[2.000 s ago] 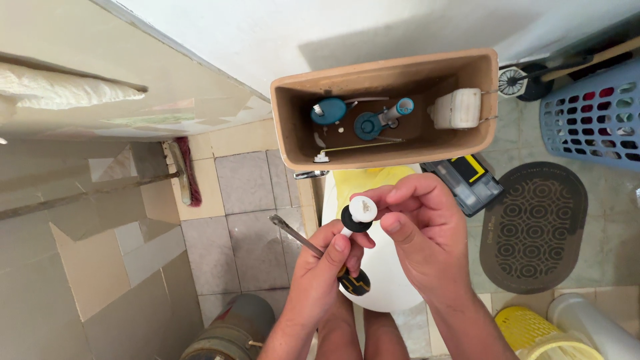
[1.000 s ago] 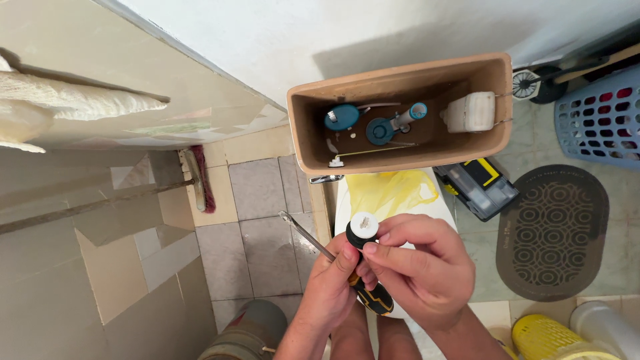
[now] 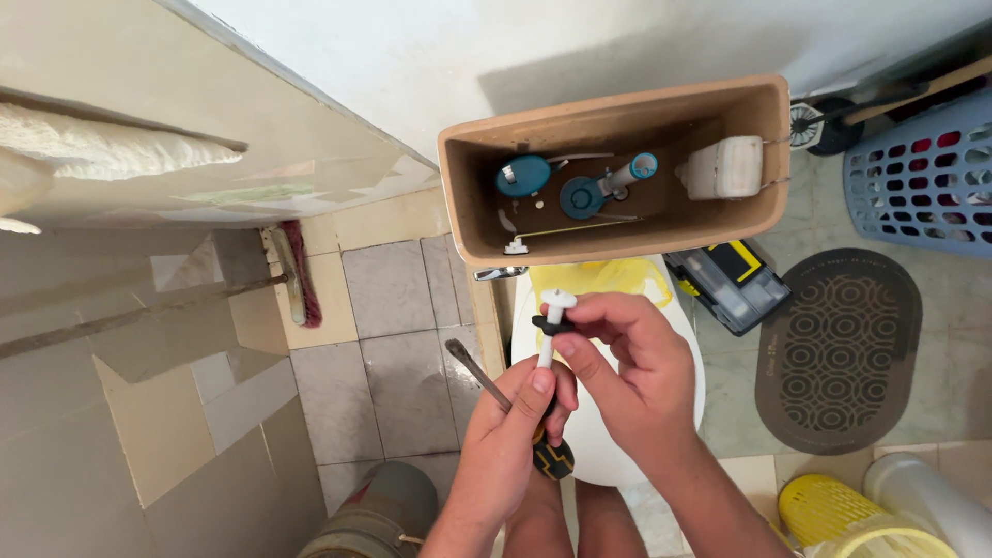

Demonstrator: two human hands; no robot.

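My left hand [image 3: 515, 418] holds a white plastic bolt [image 3: 545, 350] upright by its lower end, along with a flathead screwdriver [image 3: 482, 377] whose black and yellow handle hangs below the palm. Thumb and forefinger of my right hand [image 3: 635, 356] pinch a black rubber washer [image 3: 551, 325] on the bolt, just under its wide white head. Beyond both hands stands the lidless toilet tank [image 3: 465, 194]. Inside it are a blue float or fill-valve part [image 3: 523, 176], a blue flush valve with an overflow tube [image 3: 583, 198], and a white float [image 3: 725, 168] at the right end.
Below the tank is the white toilet lid [image 3: 682, 372] with a yellow patch. An organizer case [image 3: 730, 287] lies right of it, beside a dark bath mat [image 3: 838, 353]. Blue laundry basket [image 3: 922, 174], yellow basket [image 3: 829, 496], bucket [image 3: 387, 504] and floor brush [image 3: 298, 275] stand around.
The bolt, earlier with its head facing the camera, is now tilted so its white shaft shows. My right fingers have come onto the black washer since two seconds ago.
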